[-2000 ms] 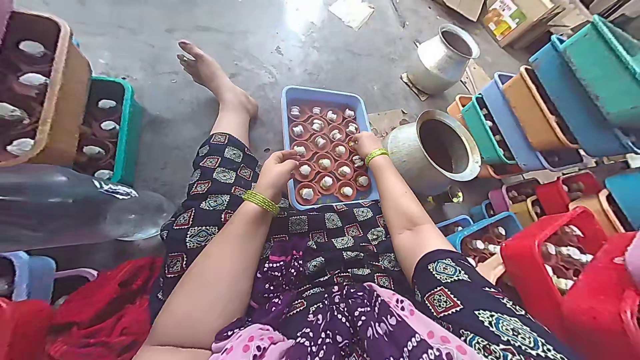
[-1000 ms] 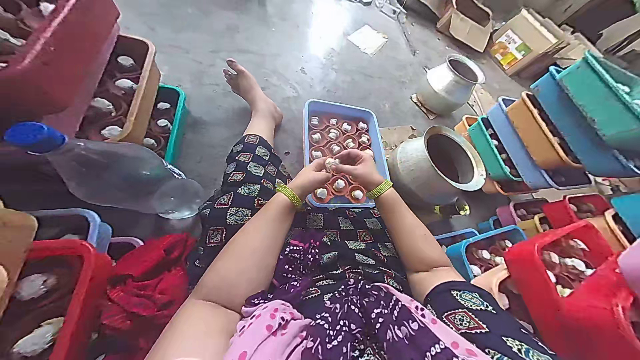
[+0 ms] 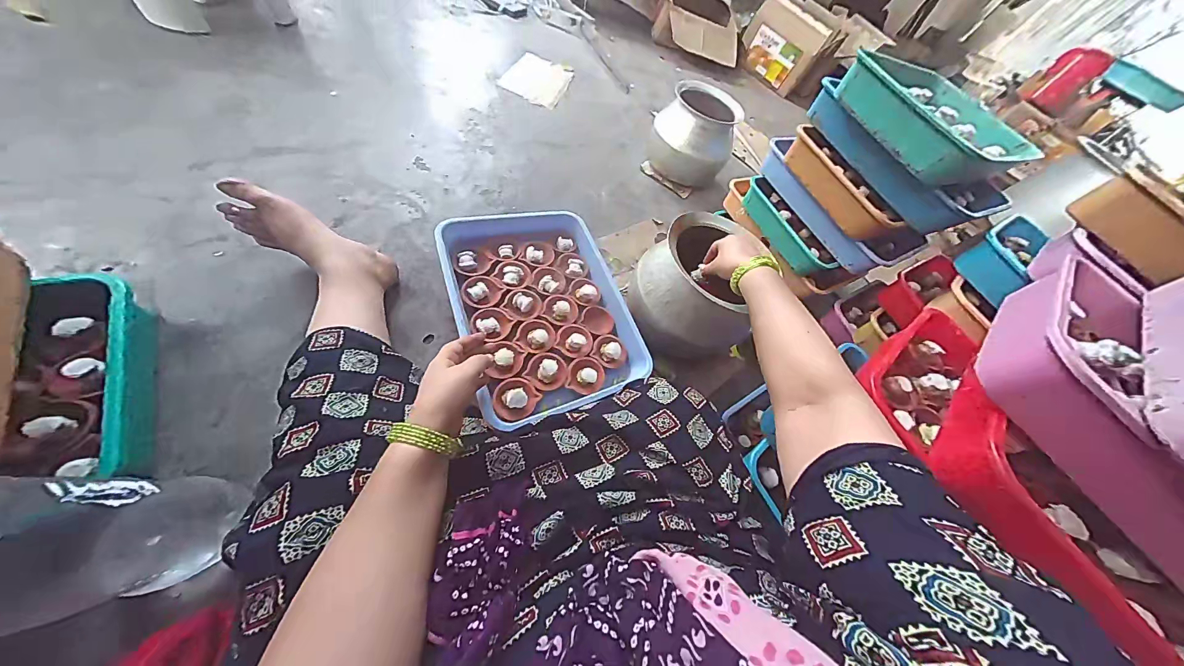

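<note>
A light blue plastic tray rests by my lap, filled with rows of small round clay cups, most with a whitish lump in them. One cup near the tray's right side shows no lump. My left hand is at the tray's left edge, fingers bent near the cups; whether it grips anything is unclear. My right hand reaches into the mouth of the nearer metal pot, just right of the tray, with a small whitish piece at its fingertips. The pot's contents are mostly hidden.
A second metal pot stands farther off. Stacked coloured tubs of similar cups rise at the right, above red tubs and a pink one. At left are a teal tub and a clear plastic bottle. Cardboard boxes lie behind.
My hands were together over the tray one second ago. My right hand has since moved right to the nearer pot, and my left hand has moved back to the tray's left edge.
</note>
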